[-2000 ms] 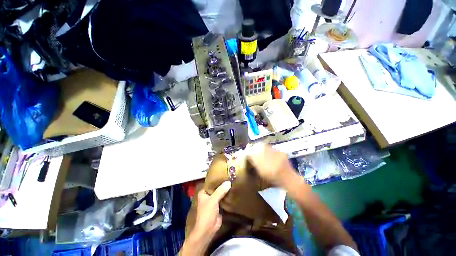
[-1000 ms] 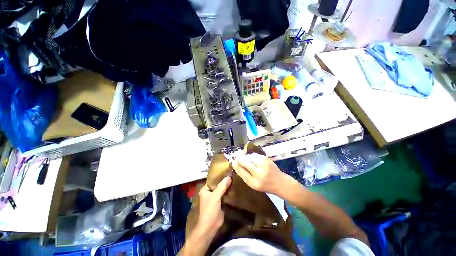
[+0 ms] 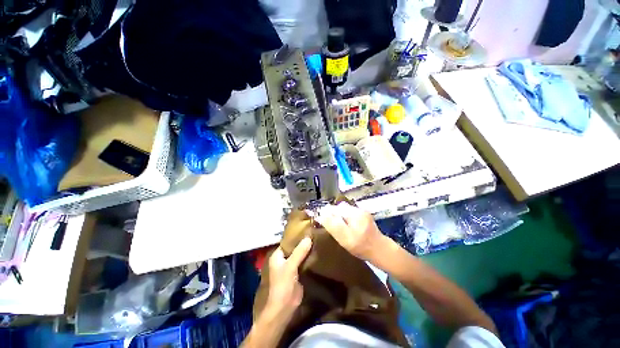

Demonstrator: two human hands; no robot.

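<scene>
A brown garment [image 3: 340, 282] hangs from the near end of the grey button-sewing machine [image 3: 299, 129] down into my lap. My right hand [image 3: 349, 228] is at the machine's near end, its fingers pinching the cloth close under the clamp. My left hand [image 3: 287, 272] grips the garment lower and to the left, thumb on top. The needle and clamp are small and partly hidden by my right fingers. I cannot make out a button. An open button tray [image 3: 353, 162] with dark bits sits right of the machine head, beside a blue tool [image 3: 344, 165].
Right of the machine are a calculator [image 3: 350, 114], a dark thread cone [image 3: 401, 143], a black bottle with yellow label [image 3: 336, 62] and a thin dark pen [image 3: 398, 174]. A phone [image 3: 124, 157] lies in the white basket [image 3: 160, 163] at left. Light blue cloth [image 3: 544, 98] lies on the right table.
My right hand went from blurred beside the machine's end to pinching the cloth there. The row of shiny discs seen on the cloth earlier no longer shows. My left hand has barely moved.
</scene>
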